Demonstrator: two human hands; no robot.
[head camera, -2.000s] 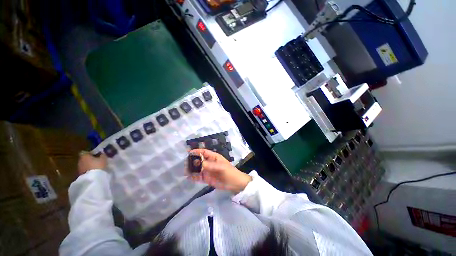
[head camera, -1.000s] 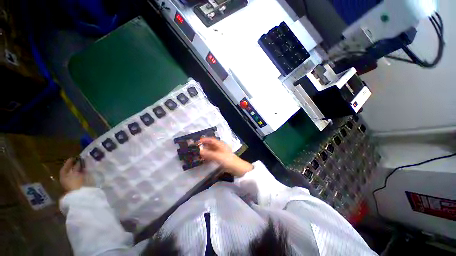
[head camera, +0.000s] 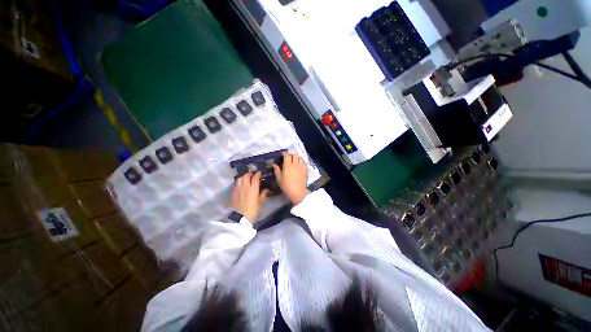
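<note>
A black loading jig (head camera: 259, 162) lies flat on the white blister tray (head camera: 194, 188), towards its right side. My left hand (head camera: 248, 196) is at the jig's lower left, with its fingertips on it. My right hand (head camera: 293, 176) is at the jig's right end, with its fingers over the edge. Whether either hand grips the jig or a small part on it cannot be told. A row of dark square housings (head camera: 196, 133) lies along the tray's upper edge.
A white gantry machine (head camera: 363, 117) stands at the upper right, with a dark pocketed block (head camera: 393, 40) on its bed and a white-and-black unit (head camera: 470, 107) at its end. A clear blister tray (head camera: 453, 214) holds dark squares at the right. Cartons (head camera: 39, 259) stand at the left.
My left hand has moved right, from the tray's left corner to the jig. My right hand has shifted to the jig's right end. The view has shifted.
</note>
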